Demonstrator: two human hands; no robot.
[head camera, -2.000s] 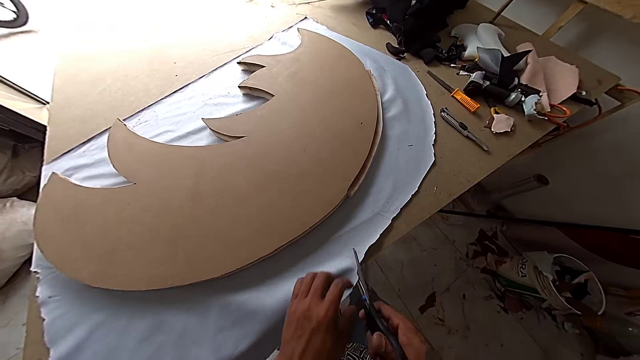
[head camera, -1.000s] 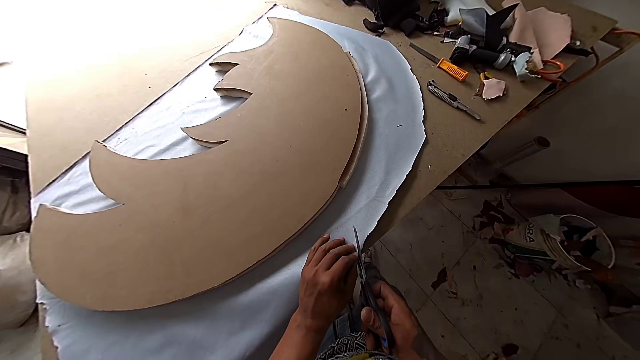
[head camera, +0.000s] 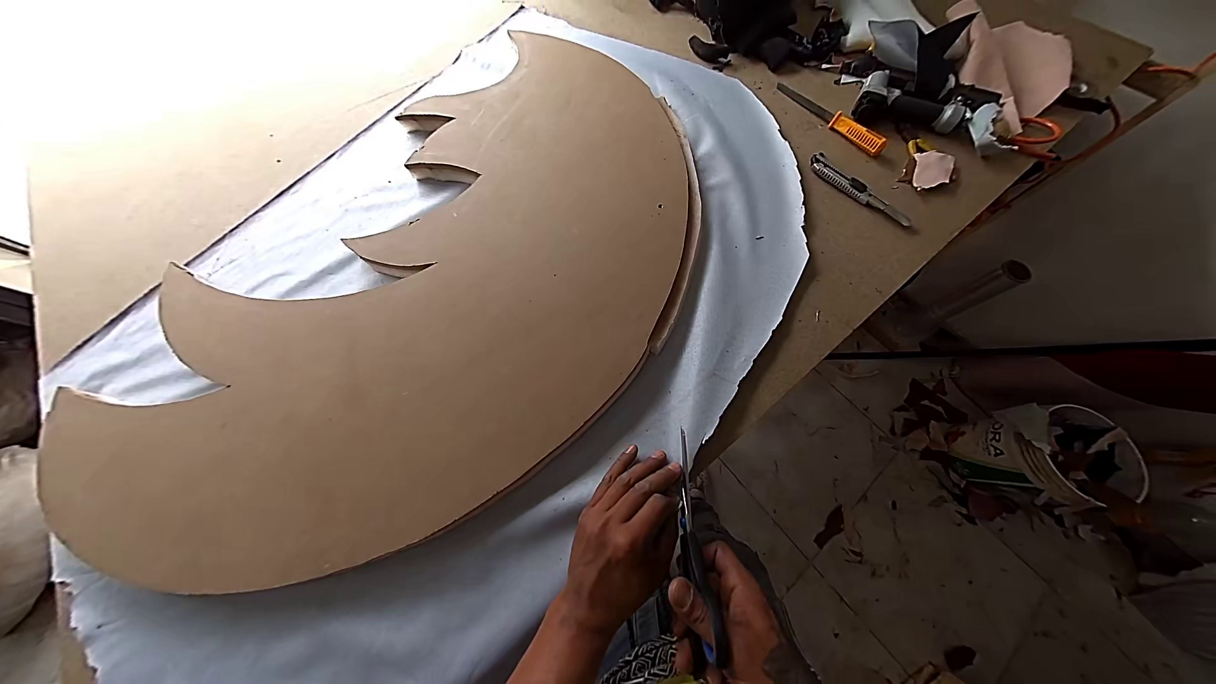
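Note:
A large curved board panel (head camera: 427, 399) with pointed notches on its inner side lies on a pale grey-white fabric sheet (head camera: 750, 237). The fabric sticks out past the panel's outer curve and has a ragged edge. My left hand (head camera: 627, 532) rests on the fabric near that edge, fingers pointing away from me; whether it pinches the cloth cannot be told. Right beside it, my right hand (head camera: 727, 608) holds dark-handled scissors (head camera: 698, 560), their blades upright in view at the fabric's edge. The blades look nearly closed.
On the table (head camera: 836, 256) at the right lie a box cutter (head camera: 860, 190), a tool with an orange handle (head camera: 857, 134), a power tool (head camera: 912, 106) and fabric scraps (head camera: 1026, 66). Beyond the table's edge, a tipped bucket (head camera: 1092, 456) with scraps lies on the tiled floor (head camera: 798, 494).
The view has shifted somewhat. Against the fabric, both hands stay near the same edge, and the scissors remain in my right hand. The scissor blades looked more apart two seconds ago.

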